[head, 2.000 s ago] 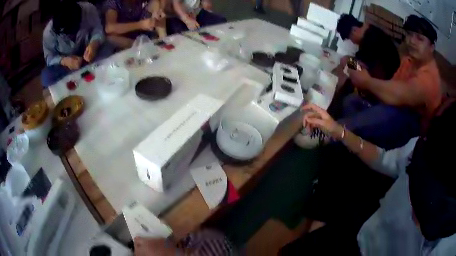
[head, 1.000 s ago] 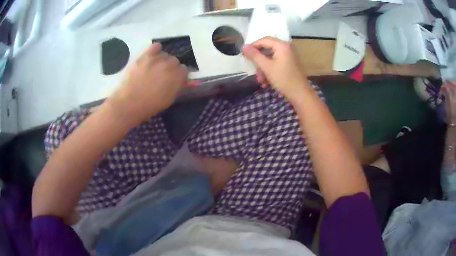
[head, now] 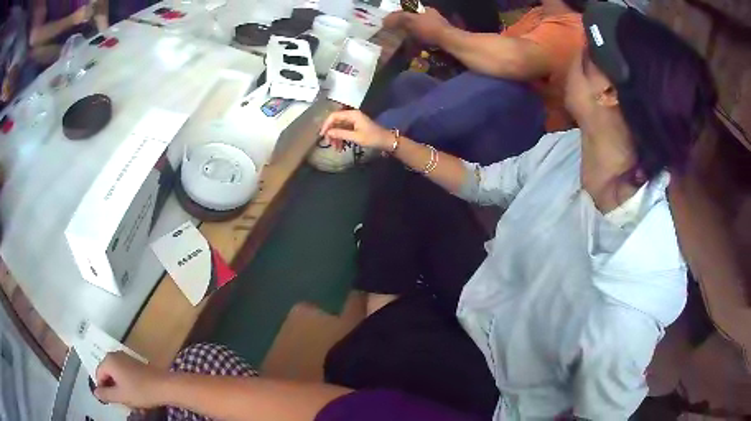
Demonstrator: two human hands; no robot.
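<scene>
My right hand (head: 128, 381) is at the bottom left, with a purple sleeve behind it. Its fingers are bent together at the edge of a white card piece; whether they grip anything cannot be told. A white card flap (head: 103, 344) shows just behind the hand. Part of the white card insert (head: 74, 386) is cut off by the lower left edge. My left hand is out of the picture. A folded white leaflet with a red corner (head: 188, 261) lies on the wooden table edge.
A long white box (head: 123, 201) stands beyond the leaflet. A round white tub (head: 218, 177) sits right of it. An insert with dark cutouts (head: 291, 67) lies farther back. A neighbour in a light shirt (head: 543, 263) sits close on the right, one hand over the table edge.
The view has turned right from my lap and the insert towards the neighbour. My left hand has left the picture; my right hand remains by the white card at the lower left.
</scene>
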